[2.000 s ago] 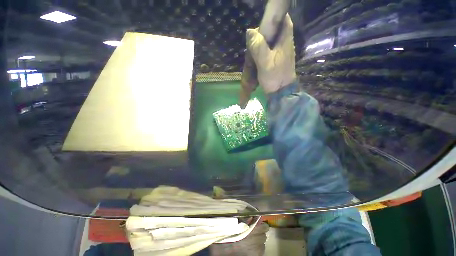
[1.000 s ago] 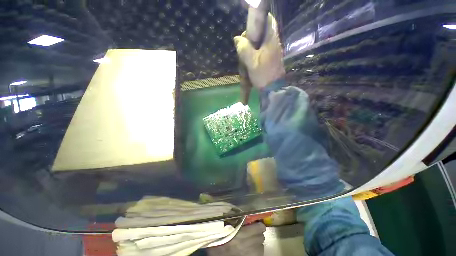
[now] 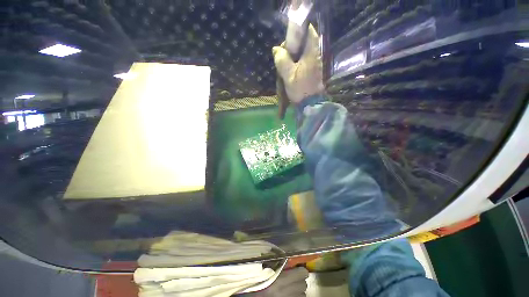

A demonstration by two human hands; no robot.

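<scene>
A green circuit board [image 3: 271,155] with white and silvery speckles lies tilted on a green mat [image 3: 232,180], behind the curved window. My right hand [image 3: 301,66], in a thin whitish glove and blue sleeve, is raised beyond the board's far edge. It is closed around a pale handheld tool [image 3: 297,35]. The tool's darker narrow part [image 3: 282,101] points down toward the board's far edge; touching cannot be told. My left hand cannot be made out.
A large cream panel [image 3: 151,133] stands left of the mat. Dark bumpy foam [image 3: 243,46] lies behind. A folded white cloth or glove bundle [image 3: 203,278] is at the lower left. Red padding [image 3: 113,284] shows at the lower edge. The window [image 3: 464,191] carries reflections.
The view has shifted. The tool's dark lower part ends a little farther from the board than before. The bright glare on the board has moved. My right hand keeps its hold.
</scene>
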